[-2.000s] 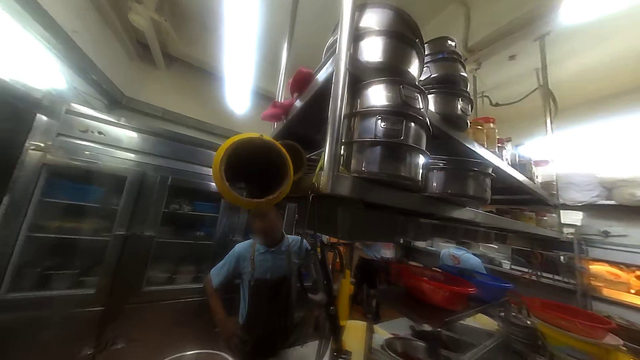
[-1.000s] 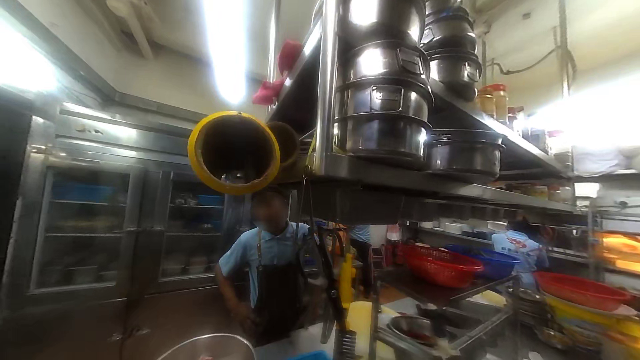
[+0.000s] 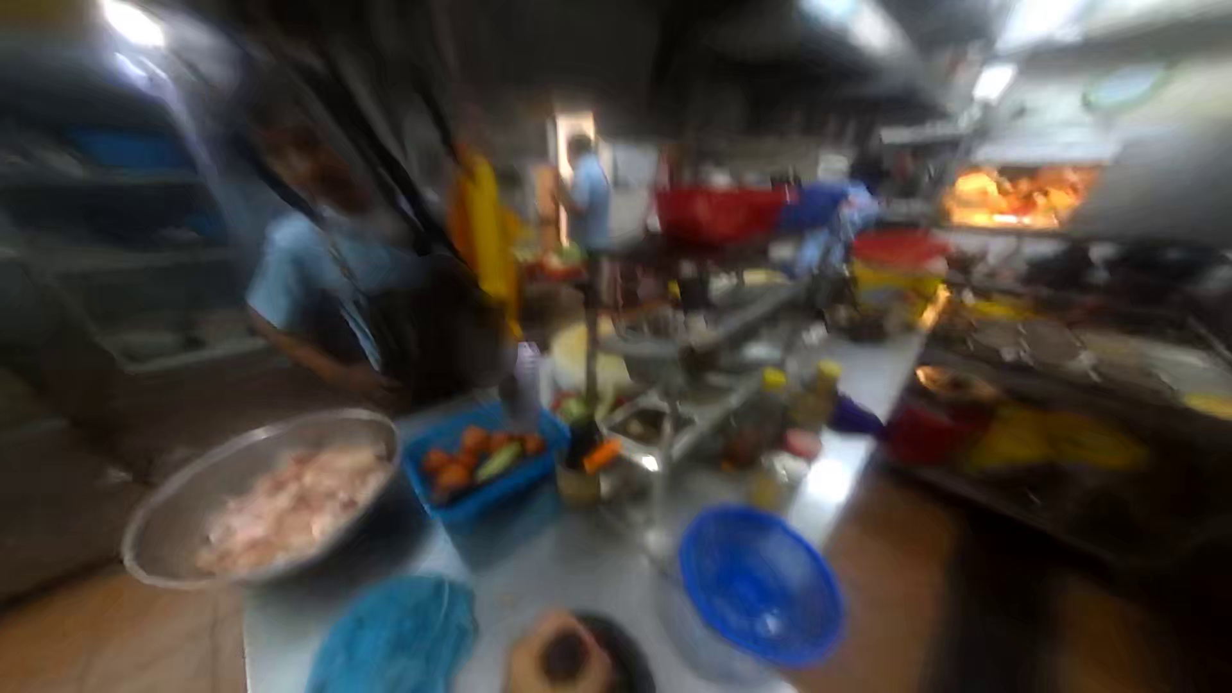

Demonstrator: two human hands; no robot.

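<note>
Neither of my hands can be made out in this blurred view. At the bottom edge, a tan rounded shape (image 3: pixel 556 654) with a dark middle lies against a dark round thing (image 3: pixel 616 650); blur hides what it is. Left of it is a teal plastic bag or cloth (image 3: pixel 395 635). A large metal bowl (image 3: pixel 380 423) holds pale raw meat pieces (image 3: pixel 298 500), likely chicken. Beside the bowl, a blue plastic basket (image 3: pixel 452 515) contains orange-red round vegetables (image 3: pixel 472 448) and a green one (image 3: pixel 499 462). At the right stands a blue plastic colander or basket (image 3: pixel 760 587).
A person in a light blue shirt and dark apron (image 3: pixel 423 318) stands beyond the steel counter (image 3: pixel 539 597). Other people are farther back. Yellow-capped bottles (image 3: pixel 813 395) and a metal rack (image 3: pixel 712 423) occupy the counter. Red tubs (image 3: pixel 722 214) sit behind; a cooking range (image 3: pixel 1078 356) runs along the right.
The view has swung sharply down from the overhead shelf of steel pots to the counter. The meat bowl, blue basket and blue colander now show. The person in the apron remains at the left.
</note>
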